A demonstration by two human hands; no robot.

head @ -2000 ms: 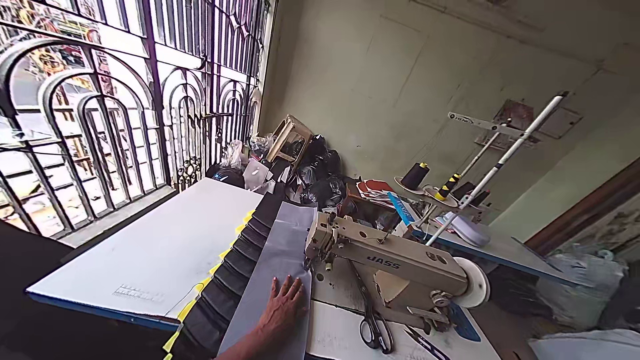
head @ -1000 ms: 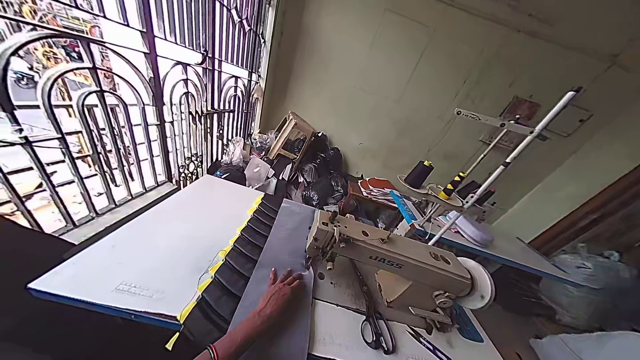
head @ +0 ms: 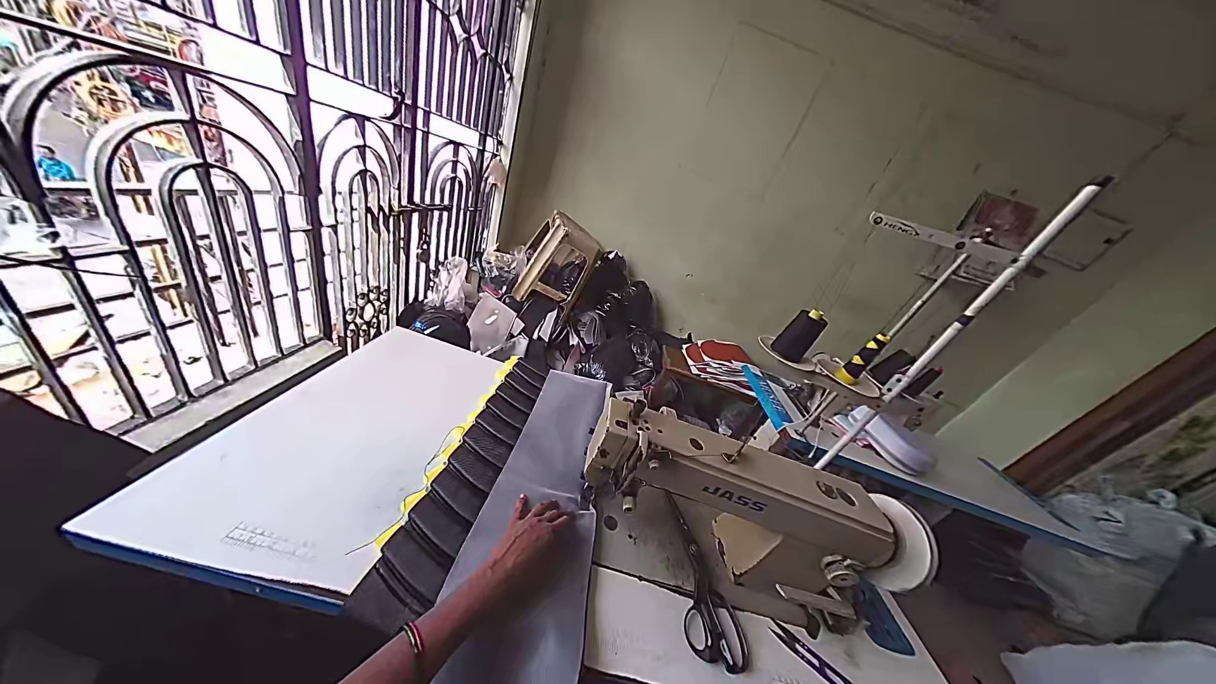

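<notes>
My left hand (head: 534, 543) lies palm down on a long strip of smooth grey material (head: 527, 613), its fingers slightly bent and apart. The fingertips are just left of the needle area of a beige JASS sewing machine (head: 741, 489). The strip runs past the machine's left end, and a crease or edge crosses it near my fingers. Left of it lies a row of overlapping black pieces (head: 465, 475) with yellow edging (head: 437, 465). Black-handled scissors (head: 708, 627) rest below the machine arm. My right hand is not in view.
The white tabletop (head: 285, 456) extends left towards a metal window grille (head: 228, 237). A small dark-handled tool (head: 807, 655) lies right of the scissors. Thread cones (head: 798, 334) stand behind the machine beside a slanting white pole (head: 988, 304). Bags and a wooden stool (head: 556, 256) fill the corner.
My left hand has slid a little farther up along the grey strip, and more of my forearm, with a bracelet, shows. The scissors have stayed by the machine.
</notes>
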